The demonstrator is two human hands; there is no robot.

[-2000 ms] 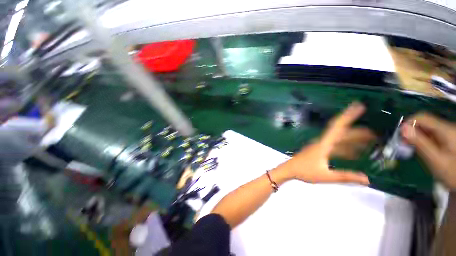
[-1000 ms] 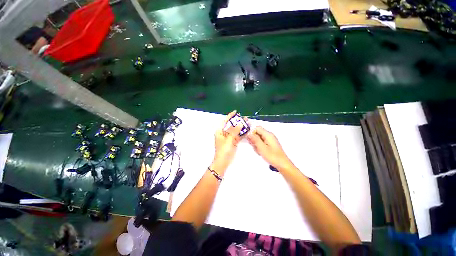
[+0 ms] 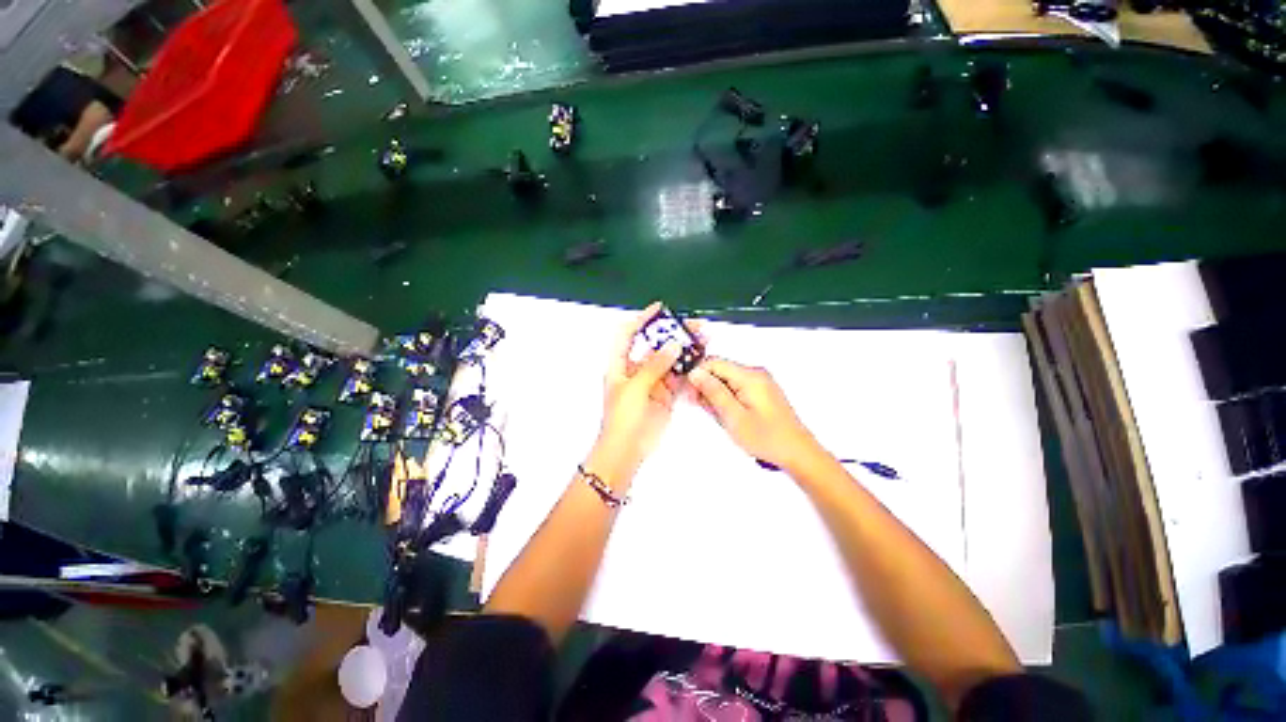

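A small circuit board unit with white parts and a dark edge is held above the white work sheet. My left hand grips it from the left, the thumb over its face. My right hand touches its lower right side with the fingertips; those fingertips are partly hidden, and I cannot tell if they pinch the unit or its cord. A thin black cord with a dark plug lies on the white work sheet and passes under my right forearm.
Waiting board assemblies with black cords cover the bench at left. A grey metal post slants behind them. A red bin is upper left. Cardboard sheets and a black parts tray stand at right. Loose boards lie on the green surface beyond.
Two seconds ago my hands were apart over the green surface; now they are together at the unit over the sheet. In the last second, the plug has shifted slightly and my hands have barely moved.
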